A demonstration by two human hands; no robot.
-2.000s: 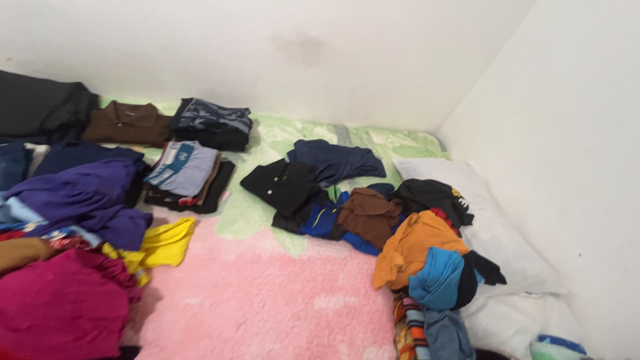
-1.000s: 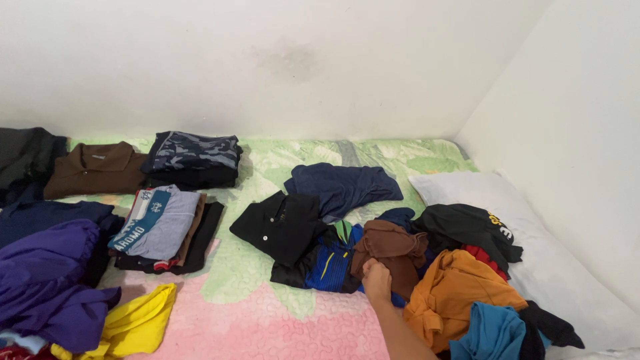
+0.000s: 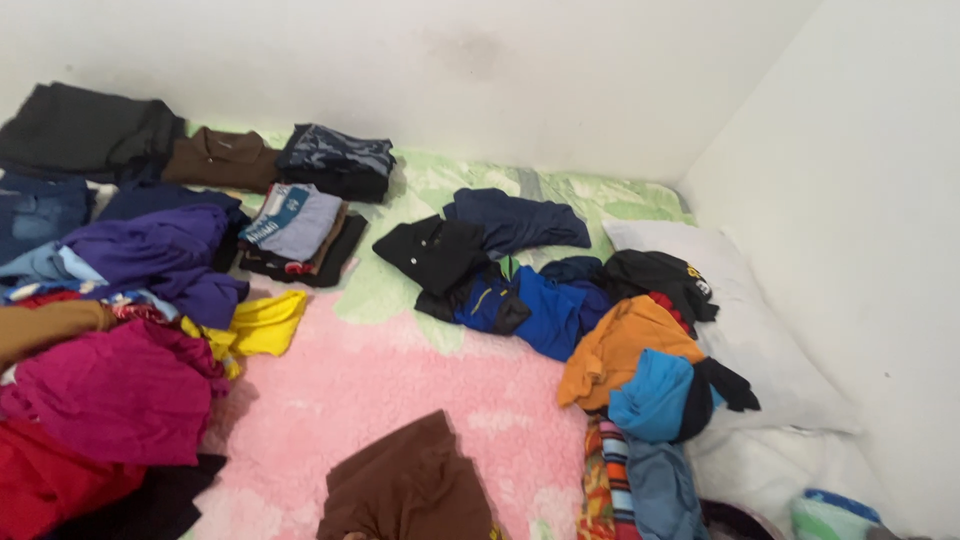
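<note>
A brown cloth garment [image 3: 409,484] is at the bottom middle, over the pink part of the bed cover. A sliver of what looks like my left hand [image 3: 355,536] shows at its lower edge; the rest is cut off by the frame, so its grip cannot be seen. My right hand is out of view. Beyond the brown garment lies a loose pile with a black garment [image 3: 435,253], a blue garment [image 3: 551,307], a navy garment [image 3: 517,221] and an orange garment [image 3: 630,345]. A bright blue garment [image 3: 652,394] rests on the orange one.
Folded stacks stand at the back left, among them a brown collared shirt [image 3: 223,159], a camouflage garment [image 3: 337,150] and a grey garment [image 3: 304,225]. Purple [image 3: 161,251], yellow [image 3: 270,322] and magenta [image 3: 120,394] clothes heap at left. A white pillow [image 3: 780,360] lies by the right wall.
The brown garment has left the right-hand pile, where a hand touched it one second ago, and is now at the bottom middle, nearer to me.
</note>
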